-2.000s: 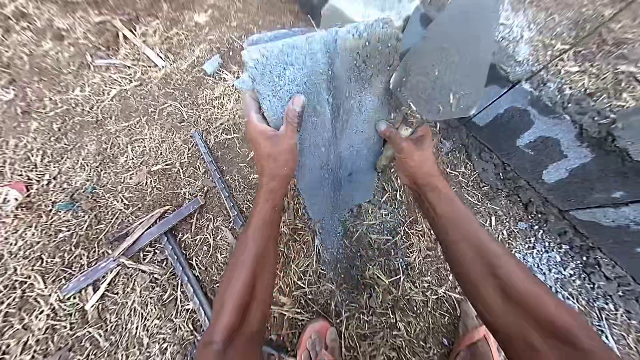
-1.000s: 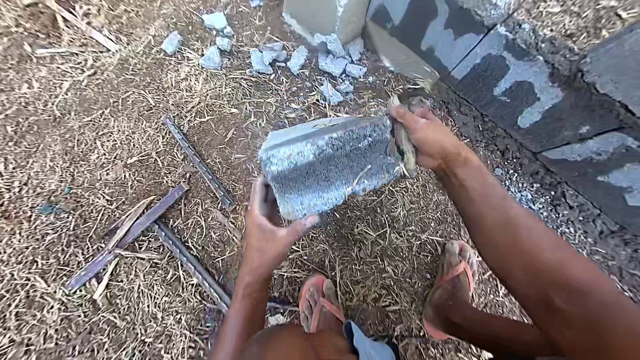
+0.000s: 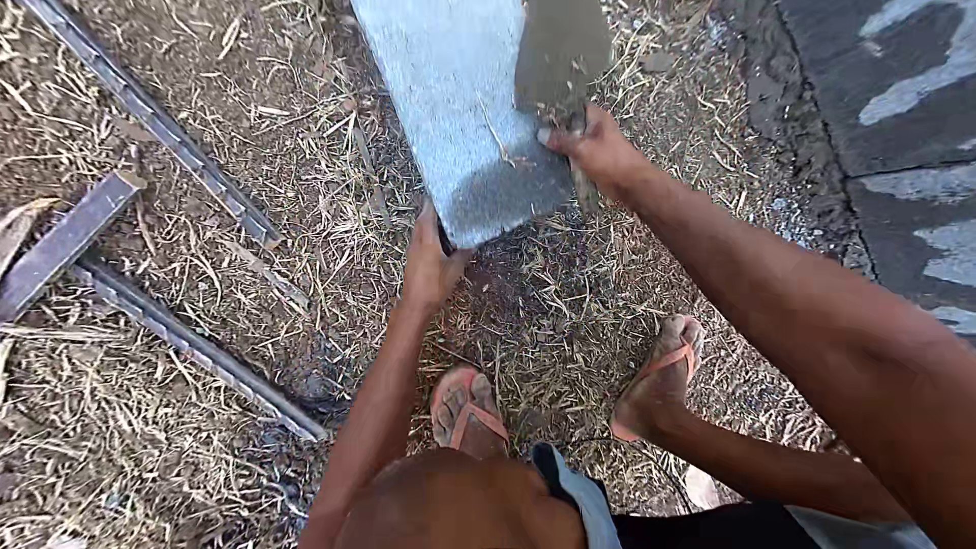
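A grey concrete block is at the top centre, held between both hands, its upper end cut off by the view. My left hand grips its lower left corner. At the block's right edge, my right hand holds the handle of a trowel and also touches the block. The trowel's broad, mortar-coloured blade points up, over the right side of the block. The far part of the block is out of view.
Two ribbed metal bars lie on the straw-covered ground at left, with a flat wooden strip by them. A block wall with mortar smears runs along the right. My sandalled feet stand below the block.
The block has been turned in my hands and now shows a long flat face. The trowel blade now shows over its right side. The view has shifted nearer to my feet.
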